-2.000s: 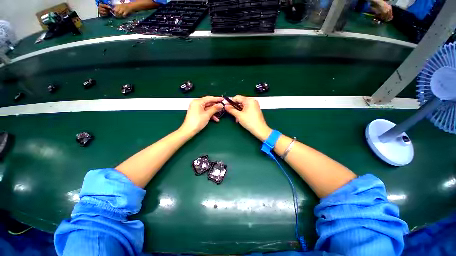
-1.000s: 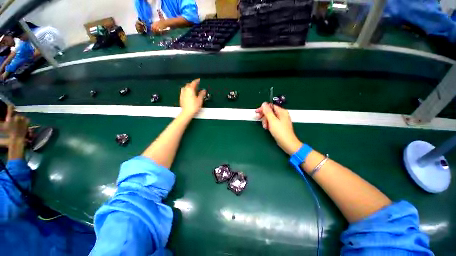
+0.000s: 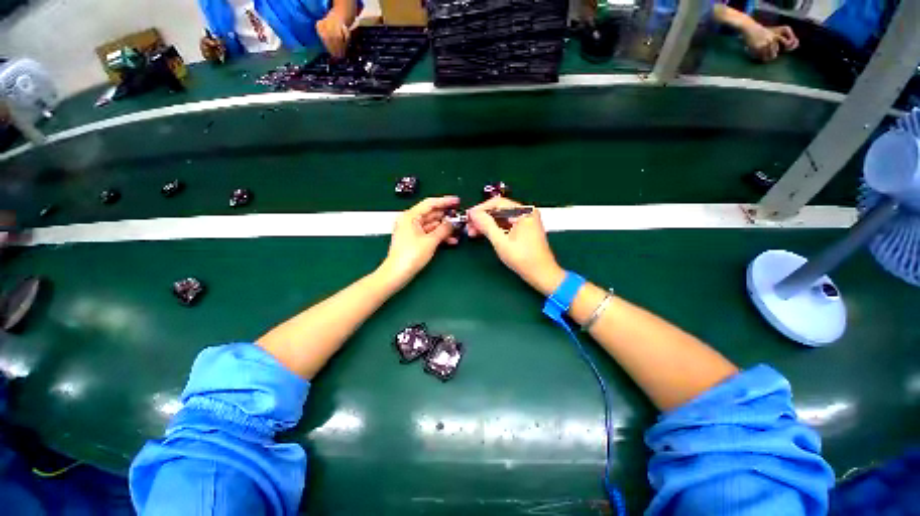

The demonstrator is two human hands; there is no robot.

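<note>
My left hand [image 3: 420, 238] holds a small dark electronic module [image 3: 458, 219] at its fingertips, over the white rail. My right hand [image 3: 512, 239] grips a slim dark pen-like tool, perhaps tweezers [image 3: 512, 213], with its tip end at the module. The fingers hide most of the module. Two more modules lie touching on the green bench, one [image 3: 413, 343] at the left and one [image 3: 444, 357] at the right. Another module [image 3: 188, 291] lies farther left on the bench. A blue wrist strap [image 3: 564, 296] is on my right wrist.
Spaced modules, one of them here [image 3: 407, 185], lie on the green conveyor belt [image 3: 605, 151] beyond the white rail [image 3: 303, 222]. A fan [image 3: 797, 298] stands at right beside a slanted post [image 3: 847, 111]. Black trays [image 3: 496, 40] and co-workers' hands are across the line.
My left hand has come back from the belt to meet my right hand and now holds a module. The view has shifted. The belt modules have changed position.
</note>
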